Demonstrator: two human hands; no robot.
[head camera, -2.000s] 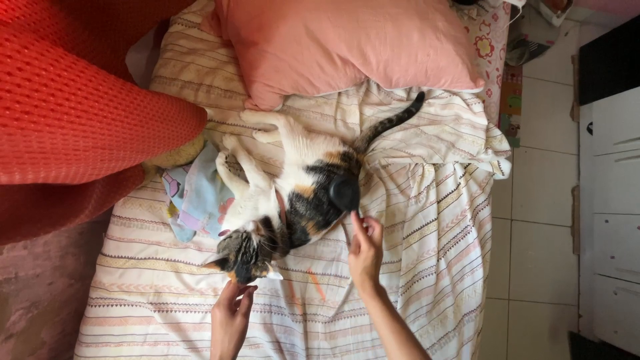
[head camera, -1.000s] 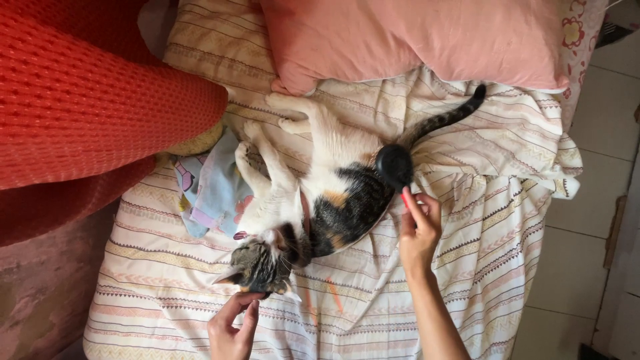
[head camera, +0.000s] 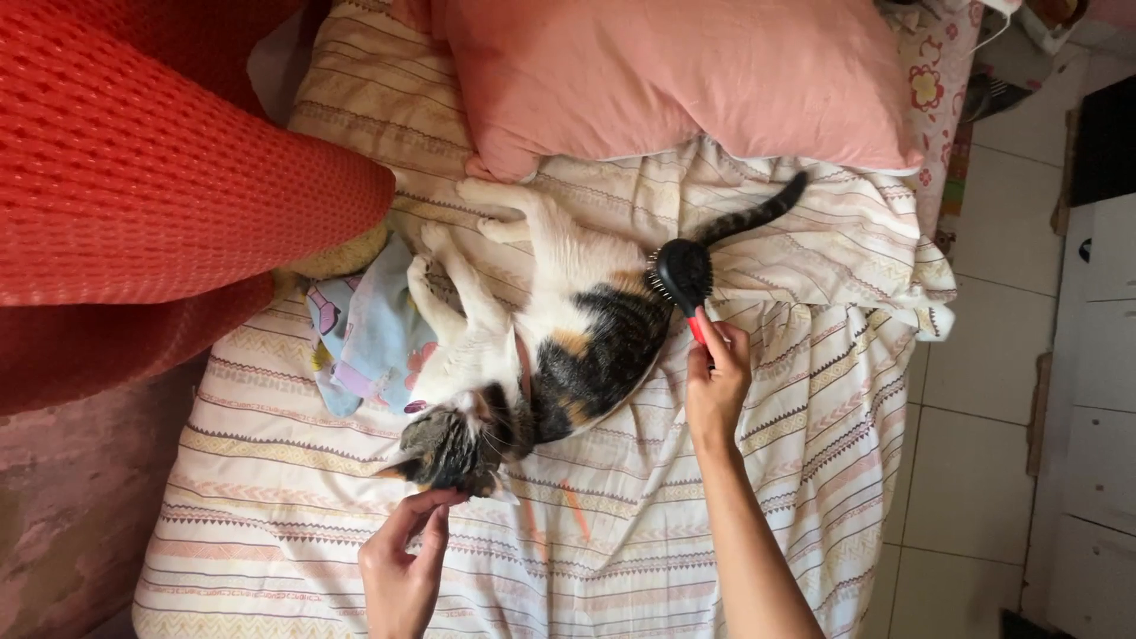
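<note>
A calico cat (head camera: 603, 346) lies stretched on its side on a striped bed sheet (head camera: 284, 532), head toward me and tail away to the upper right. It wears a thin pinkish collar or strap. My right hand (head camera: 717, 377) grips the red handle of a black-headed pet brush (head camera: 685, 271), whose metal pins face left, at the cat's rump by the base of the tail. The fingertips of my left hand (head camera: 410, 550) touch the top of the cat's head beside an ear; whether they pinch anything cannot be told.
A pink pillow (head camera: 692, 80) lies across the far end of the bed. Red mesh fabric (head camera: 160, 177) hangs at the left, near a crumpled light-blue printed cloth (head camera: 377, 333). Beyond the bed's right edge are floor tiles (head camera: 972, 470) and a white drawer unit (head camera: 1105, 355).
The brush in my right hand has moved from the cat's back toward its rump and tail base, and its pins now show. My left hand stays at the cat's head.
</note>
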